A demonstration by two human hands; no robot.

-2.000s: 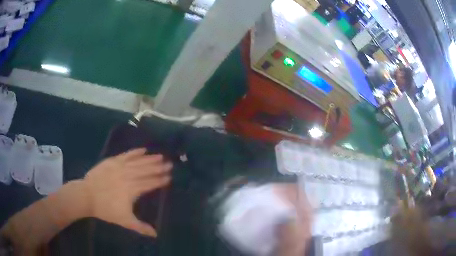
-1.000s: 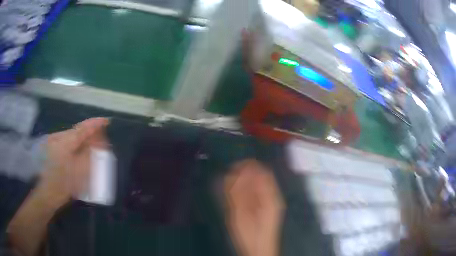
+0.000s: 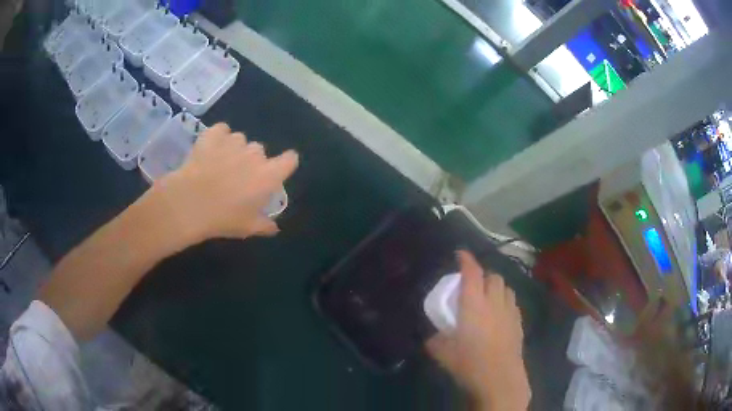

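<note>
My left hand (image 3: 229, 181) is closed over a white socket adapter (image 3: 277, 201) at the end of the left rows; only its edge shows past the fingers. My right hand (image 3: 481, 329) holds another white adapter (image 3: 442, 302) over the right part of the dark test pad (image 3: 377, 281). The left rows of adapters (image 3: 136, 127) lie with their backs up and dark pins showing. The faces of the held adapters are mostly hidden by my fingers.
The tester (image 3: 654, 233) with green light and blue display stands at the right on a red-brown stand (image 3: 582, 249). A white cord (image 3: 490, 229) lies by the base of the post (image 3: 594, 128). More white adapters (image 3: 592, 345) lie at lower right.
The view has swung left, so the left rows show more and the tester sits further right. My left hand is now at the left rows; my right hand now holds an adapter over the pad.
</note>
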